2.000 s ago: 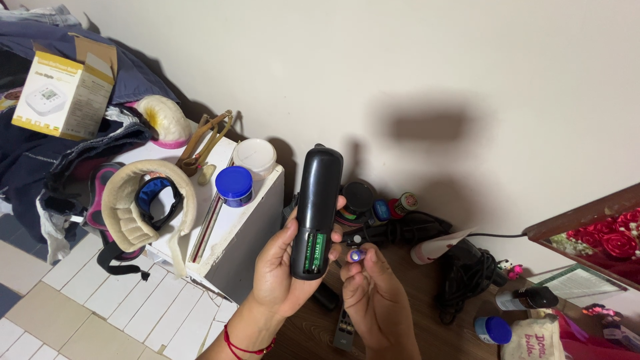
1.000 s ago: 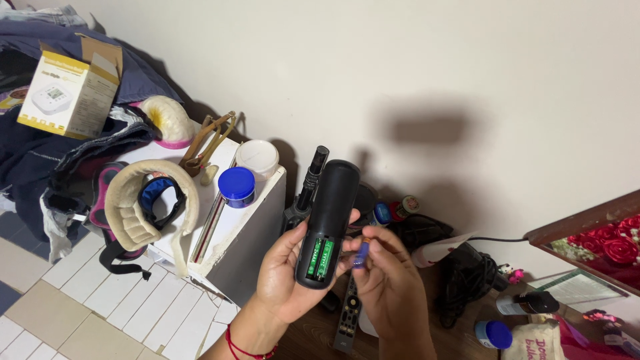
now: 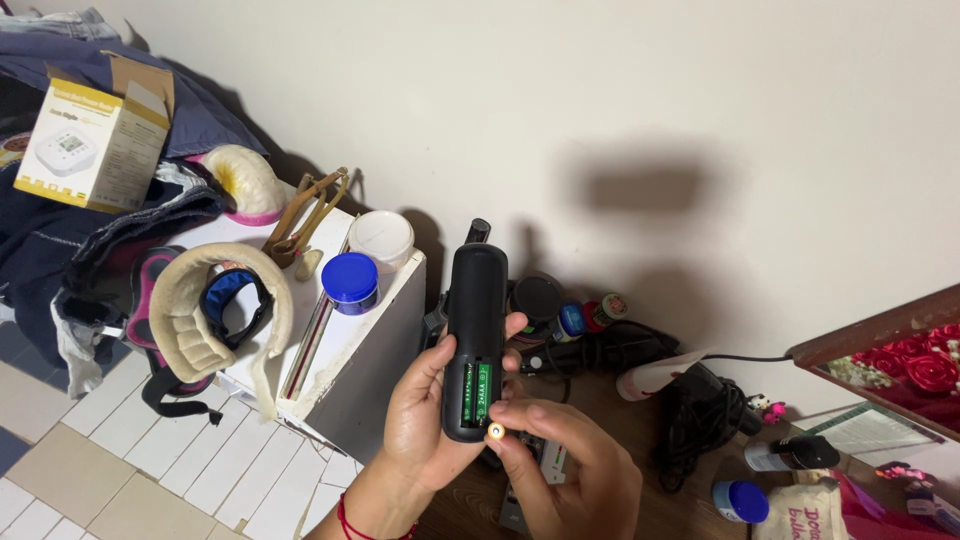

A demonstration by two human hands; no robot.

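Observation:
My left hand (image 3: 420,412), with a red cord bracelet at its wrist, holds a black remote control (image 3: 476,300) back side up. Its battery compartment (image 3: 476,394) is uncovered near the lower end and shows a green inside; I see no battery in it. Between the thumb and fingertips of my right hand (image 3: 574,450) is a small battery (image 3: 496,431), end toward the camera, just beside the compartment's lower right edge. Another remote control (image 3: 514,495) lies below on the dark wooden surface, partly hidden by my hands.
On the white cabinet (image 3: 360,352) stand a blue-lidded jar (image 3: 350,281), a white-lidded tub (image 3: 381,238), a wooden slingshot (image 3: 307,214) and a beige neck brace (image 3: 184,315). A carton (image 3: 94,142) rests on clothes. Black cables (image 3: 694,427) and a spray can (image 3: 791,453) are at the right.
The battery in my right hand has turned so that its end faces the camera, and it is now lower, beside the bottom of the remote control. My left hand still holds the remote.

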